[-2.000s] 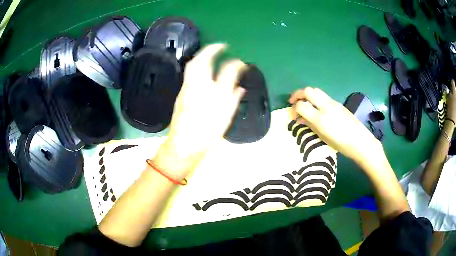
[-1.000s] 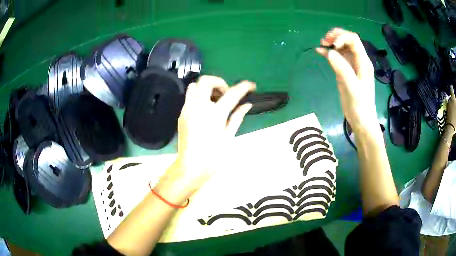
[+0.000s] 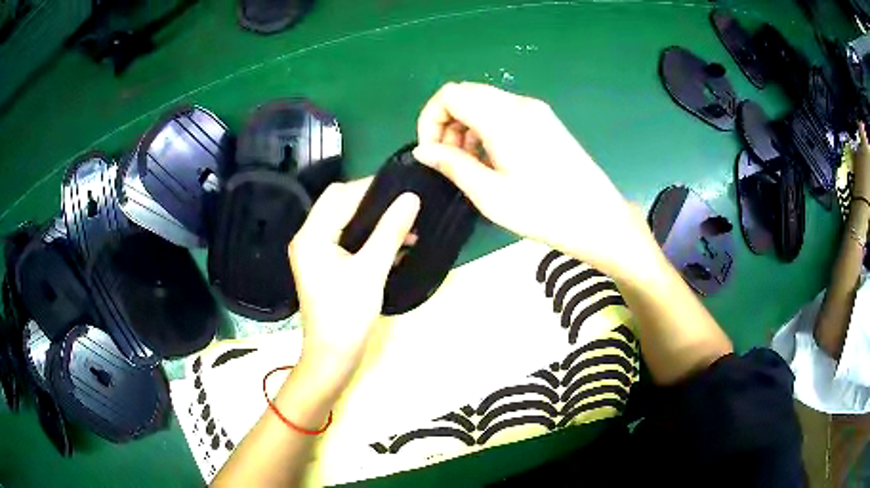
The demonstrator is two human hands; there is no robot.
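Observation:
My left hand [image 3: 339, 272] is shut on a black oval base plate [image 3: 429, 224], held tilted above the backing sheet, with the thumb across its face. My right hand [image 3: 520, 167] is at the plate's top edge, fingertips pinched there. A strip between those fingers cannot be made out. The pale backing sheet [image 3: 477, 348] lies below, with rows of black curved adhesive strips [image 3: 596, 376] at its right and lower edge. Small die-cut pieces [image 3: 205, 410] run along its left end.
A pile of black and shiny grey plates [image 3: 157, 295] lies at left. Plates with raised clips [image 3: 696, 238] lie at right. Black curved parts [image 3: 119, 43] are at the far left. Another worker's arm [image 3: 844, 276] shows at the right edge. The green table top [image 3: 563, 57] extends beyond.
My right hand has come from the upper right, where it held a thin black strip, to the plate's top edge. The plate is now turned with its broad face showing.

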